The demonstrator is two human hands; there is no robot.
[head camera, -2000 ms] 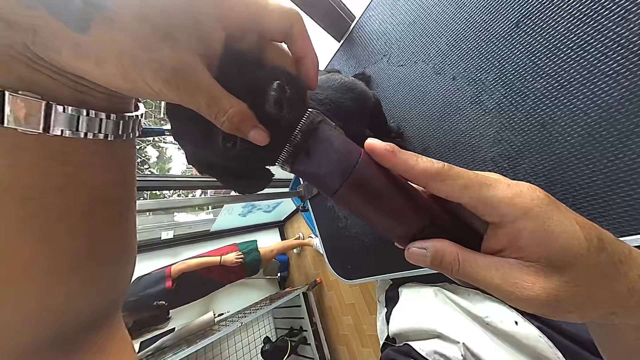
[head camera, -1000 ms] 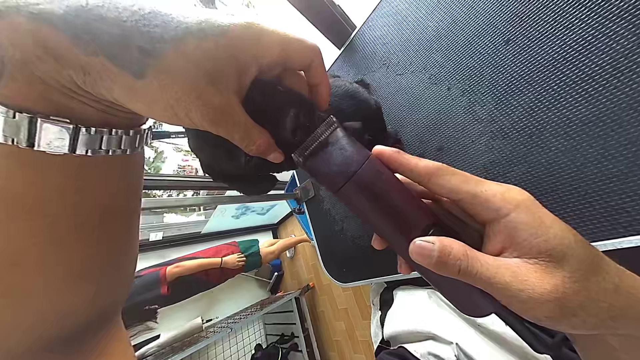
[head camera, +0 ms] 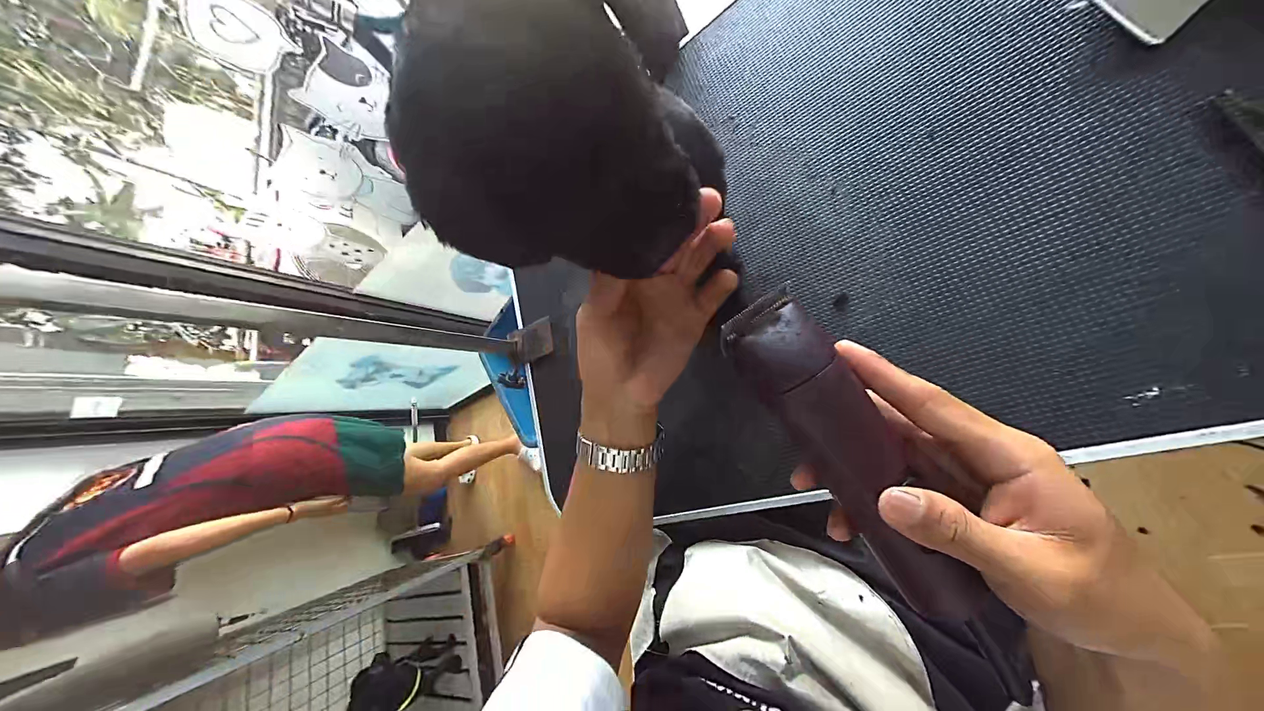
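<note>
A black-furred dog [head camera: 543, 138] is at the upper middle, on the near left part of a black textured grooming table [head camera: 948, 227]. My left hand [head camera: 652, 306], a metal watch band at its wrist, reaches up palm-side to the camera, with its fingers against the underside of the dog's head. My right hand [head camera: 987, 484] is closed round dark maroon hair clippers [head camera: 839, 425]. The clipper blade points up and left, a short way right of my left hand, apart from the fur. Bits of dark hair lie on the table.
A metal post with a clamp [head camera: 533, 341] meets the table's left edge, beside a blue tray [head camera: 511, 380]. Another person [head camera: 257, 474] stands at left beyond the table. A wire pen [head camera: 326, 632] with a black animal [head camera: 395, 681] is at lower left. A window [head camera: 128, 128] fills the upper left.
My left hand has gone from over the dog's muzzle to beneath its head. The clippers, on the fur before, are now away from it. The view has shifted.
</note>
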